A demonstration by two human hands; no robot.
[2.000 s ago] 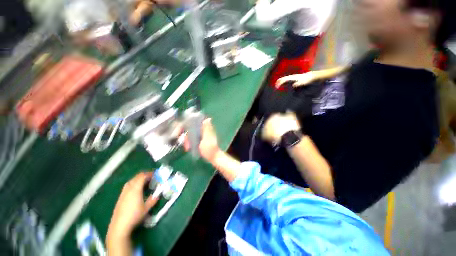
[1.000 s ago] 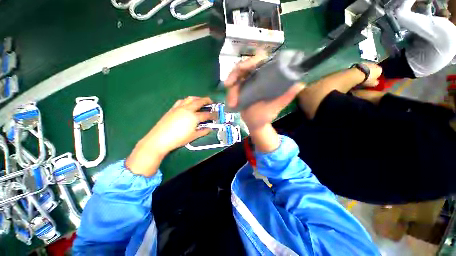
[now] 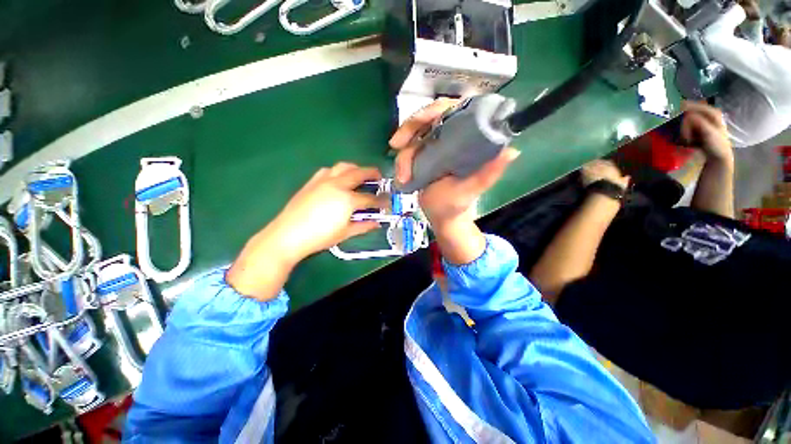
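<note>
My right hand [image 3: 451, 195] is closed around a grey electric screwdriver [image 3: 460, 146], held tilted, its lower end over a loop-shaped unit with a blue strip [image 3: 402, 203]. The driver tip is hidden. My left hand [image 3: 308, 221] holds this unit at its head with the fingers; most of its loop is hidden under the hand. A second loop unit [image 3: 408, 234] lies just beside it, nearer to me, under my left fingertips.
A screw feeder [image 3: 460, 65] stands behind the driver. A single unit [image 3: 163, 217] lies left, beside a tangled pile [image 3: 54, 290]. A pale rail [image 3: 251, 82] crosses the green bench, with more loops beyond. A person in black [image 3: 668, 295] sits at the right.
Both hands have stayed nearly in place, with the driver still over the units. The feeder and the pile have shifted slightly in view. The neighbour's arms have moved.
</note>
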